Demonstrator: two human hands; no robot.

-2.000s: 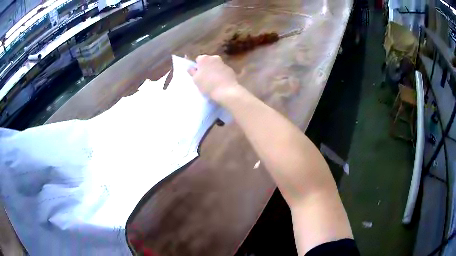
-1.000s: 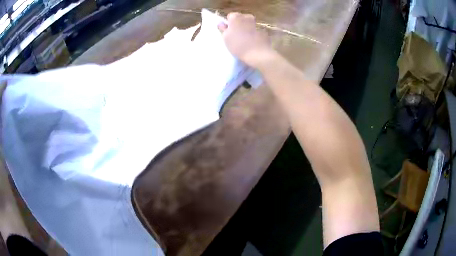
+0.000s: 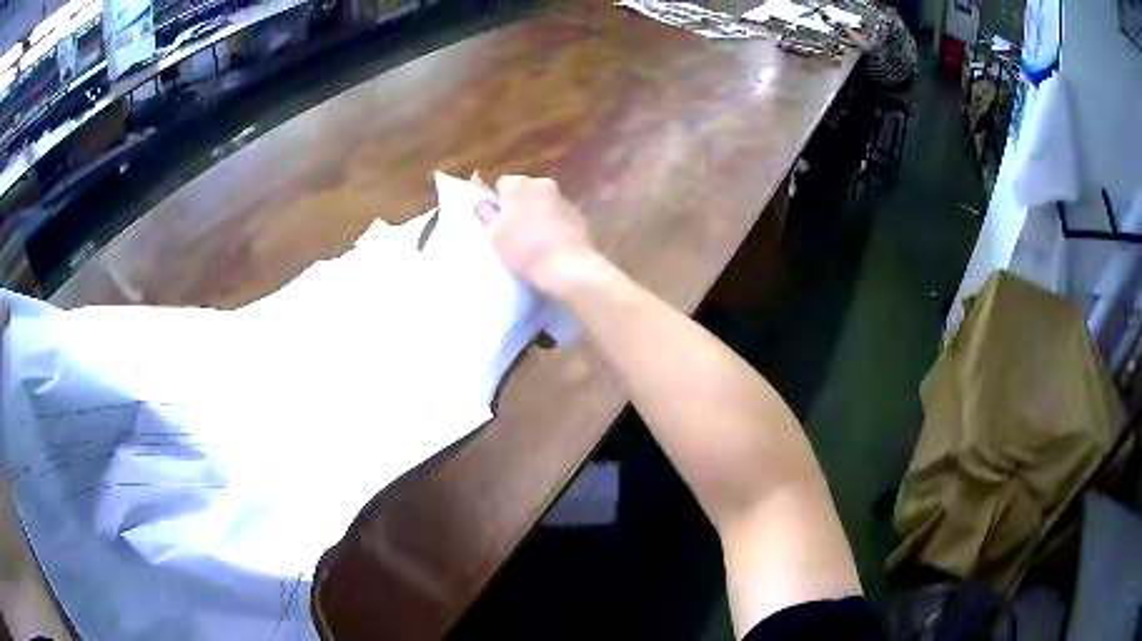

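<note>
A large garment panel stack with a white paper marker [image 3: 313, 376] on top spans the left and middle of the view. Thin printed lines show on its lower left, and a dark edge runs along its curved right side. My right hand [image 3: 532, 232] is closed on the panel's narrow far end, with a pointed white corner sticking out beyond the fingers. My left hand is almost wholly cut off by the left edge; only a sliver of skin shows at the panel's left corner, with part of the forearm below. Its grip cannot be told.
The brown cutting table [image 3: 601, 119] runs away to the upper right. White strips and papers [image 3: 695, 18] lie at its far end, where a person [image 3: 887, 53] sits on a stool. A tan cloth-like cover [image 3: 1008, 413] stands at the right. Shelving [image 3: 88, 100] is at the upper left.
The view has moved along the table; its far end and the seated person now show. The panel is still held by my right hand, which sits lower and further left in the picture than a second ago.
</note>
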